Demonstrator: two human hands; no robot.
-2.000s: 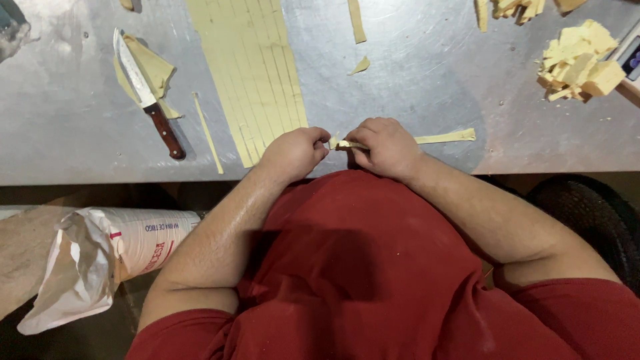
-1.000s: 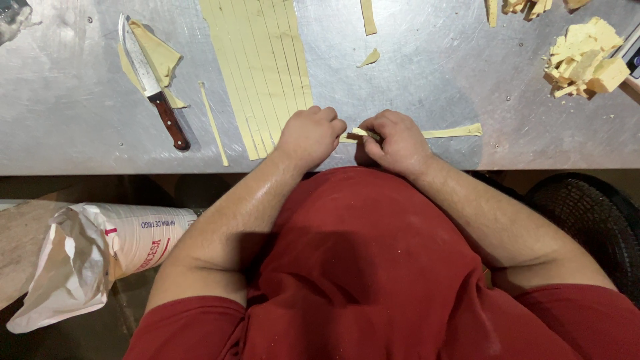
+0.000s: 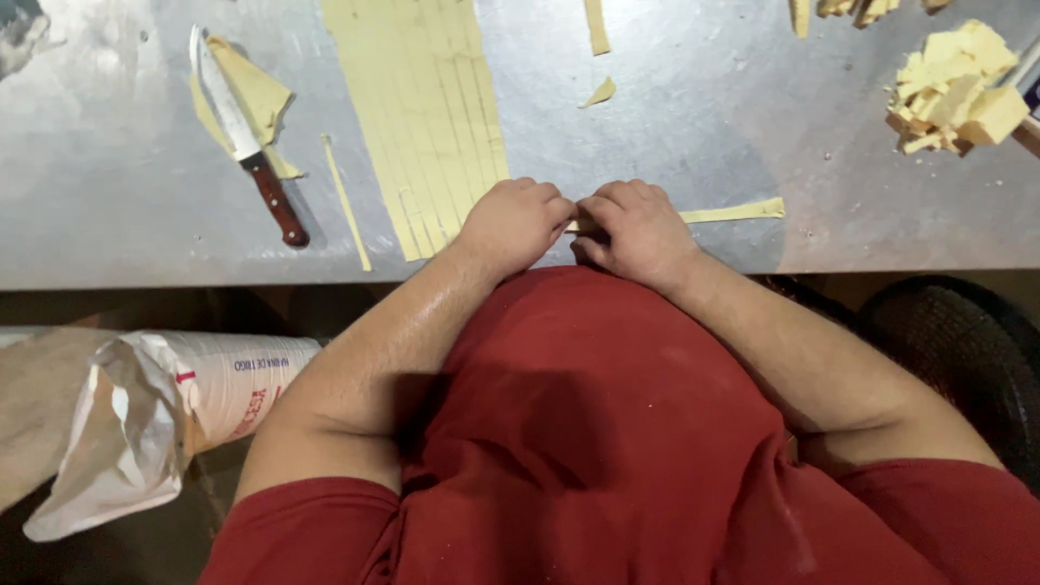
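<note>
A strip of yellow dough point(image 3: 735, 213) lies crosswise near the front edge of a metal table point(image 3: 699, 106). My right hand point(image 3: 638, 227) pinches its left part, and the strip runs out to the right from beneath it. My left hand point(image 3: 520, 223) touches the strip's left end with curled fingertips, close beside the right fingers; the part between them is mostly hidden. Left of my hands lies a dough sheet point(image 3: 422, 106) cut into long strips. One thin strip point(image 3: 348, 203) rests apart from it. Farther left, a knife with a wooden handle point(image 3: 276, 199) lies partly on flat dough scraps point(image 3: 252, 81).
A pile of yellow pieces point(image 3: 955, 89) sits at the right, with more pieces point(image 3: 861, 8) at the top edge. A strip end point(image 3: 597, 28) and a small scrap point(image 3: 601, 93) lie beyond my hands. Below the table at the left stands an open flour sack point(image 3: 236, 382).
My hands have stayed close together over the strip, while their fingers have shifted along its left part. The small yellow piece that showed between the fingers earlier is now mostly covered.
</note>
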